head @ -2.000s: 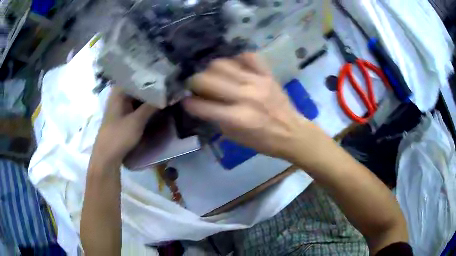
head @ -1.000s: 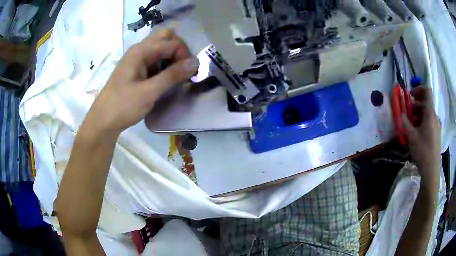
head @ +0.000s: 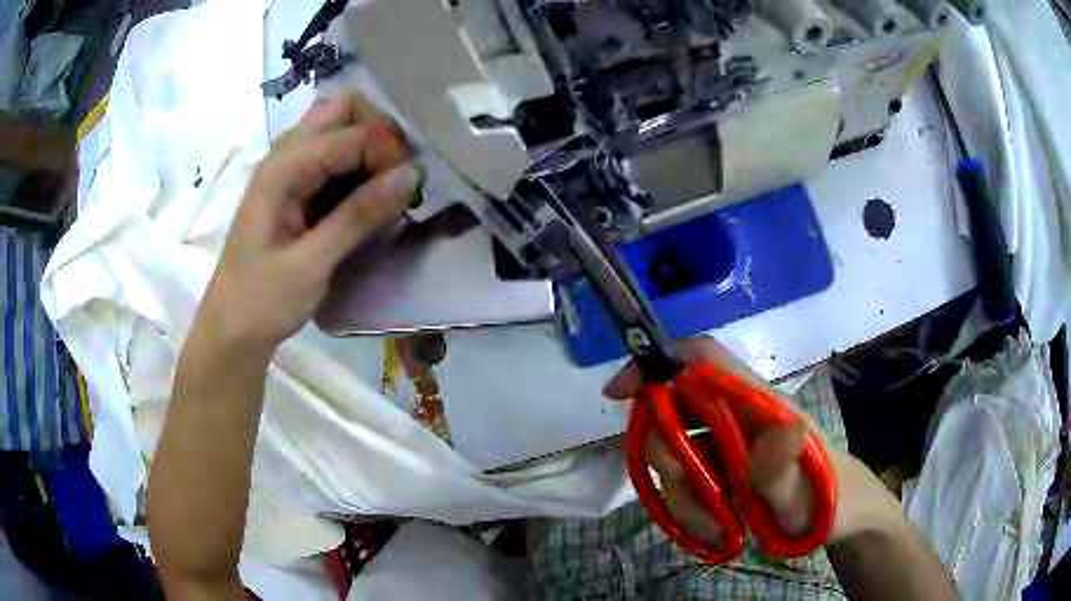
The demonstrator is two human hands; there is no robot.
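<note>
My right hand (head: 752, 452) holds the red-handled scissors (head: 731, 470), fingers in the loops. The dark blades point up and left, with their tips at the needle plate area of the overlock machine (head: 728, 153). My left hand (head: 300, 223) is at the machine's left, above the shiny silver cloth plate (head: 435, 288), thumb and index finger pinched together near the slotted metal part. What is between the fingertips is too small to tell. The blue machine base (head: 775, 252) lies below the head, partly behind the blades.
The presser foot arm (head: 311, 65) sticks out at the upper left. A dark-blue-handled screwdriver (head: 987, 241) lies at the right. White fabric (head: 153, 270) heaps at the left and along the table edge. A clear plastic bag (head: 981, 458) is at the lower right.
My right hand has taken hold of the scissors at the right and brought them left to the needle plate area. My left hand has moved slightly left, and a shiny piece near it no longer shows.
</note>
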